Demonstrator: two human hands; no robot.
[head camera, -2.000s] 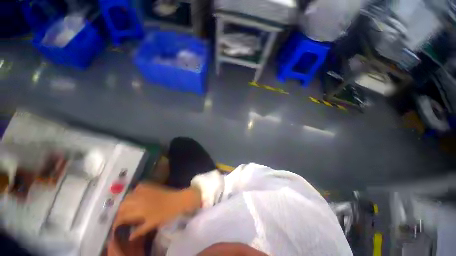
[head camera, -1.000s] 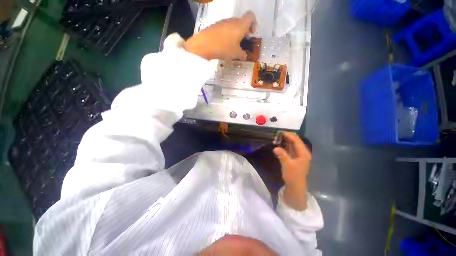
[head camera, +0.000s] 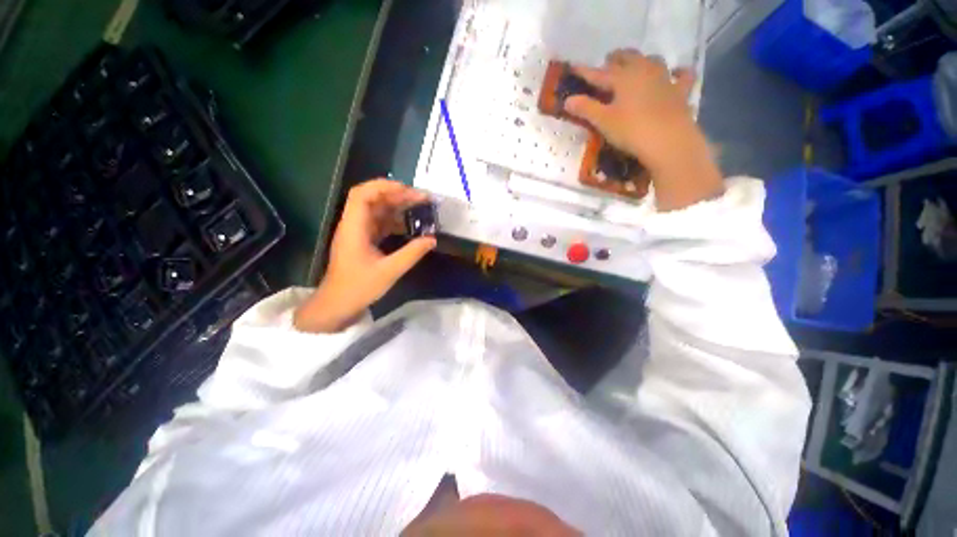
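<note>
My left hand (head camera: 362, 252) holds a small black plastic unit (head camera: 421, 219) between thumb and fingers, just off the front left corner of the white machine base (head camera: 488, 215). My right hand (head camera: 642, 110) reaches over the base, its fingertips on the dark centre of the rear orange-brown fixture (head camera: 556, 88). Whether it grips a part there cannot be told. The second orange-brown fixture (head camera: 615, 171), with a dark centre, sits in front of it, partly under my right hand and wrist.
A black blister tray (head camera: 226, 231) with square pockets lies on the green-matted bench at left. A blue stick (head camera: 455, 149) lies on the base. A red button (head camera: 577, 253) is on its front edge. Blue crates (head camera: 829, 246) and a metal rack (head camera: 876, 362) stand at right.
My left hand has moved from the rear fixture back to the base's front left corner, now with a black unit. My right hand has moved from below the front edge up to the rear fixture.
</note>
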